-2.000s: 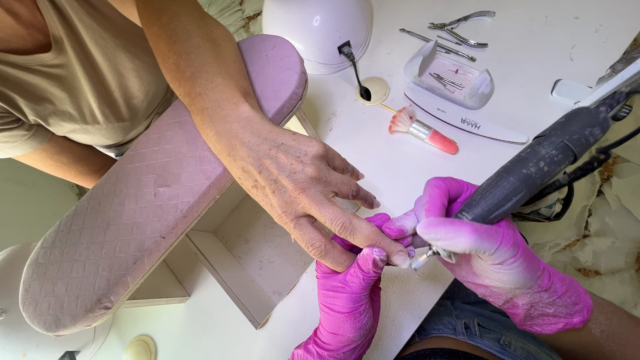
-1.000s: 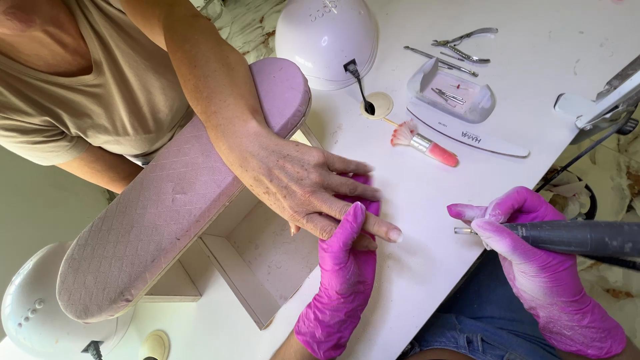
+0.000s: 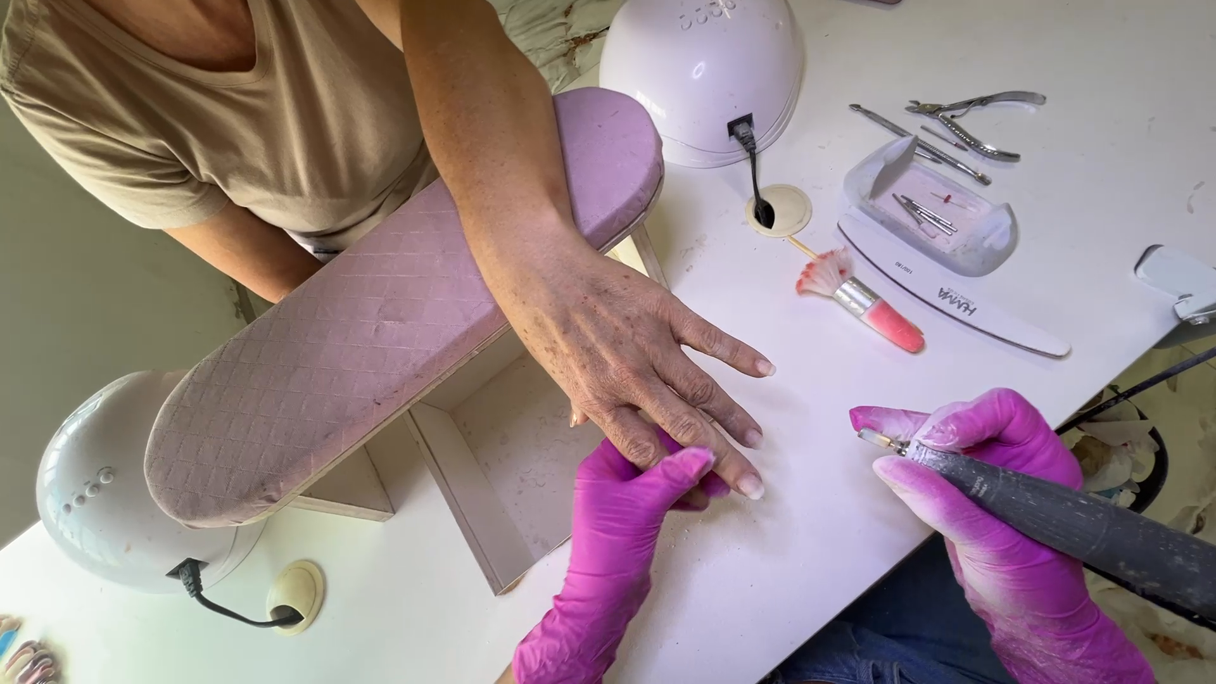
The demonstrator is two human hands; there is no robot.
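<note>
Both my hands wear magenta gloves, the right dusted white. My left hand (image 3: 632,532) is closed around a finger of another person's hand (image 3: 617,332), which lies palm down with its fingers spread over the table. In my right hand (image 3: 1007,513) is a dark electric nail drill (image 3: 1064,522), its metal bit pointing left, apart from the person's nails. The person's forearm rests across a pink quilted armrest (image 3: 380,323). A brush with a pink handle (image 3: 888,323) lies beyond the fingers, beside a white curved nail file (image 3: 978,309).
Farther back are a clear tray (image 3: 931,214) with small drill bits, cuticle nippers (image 3: 978,119) and a metal pusher (image 3: 917,142). A white nail lamp (image 3: 698,76) stands at the back, another nail lamp (image 3: 123,484) at left. An open compartment (image 3: 499,456) lies under the armrest.
Two seconds ago the drill bit was at the person's fingertip; my right hand has moved away to the right with the drill. The person's fingers have spread apart since one second ago.
</note>
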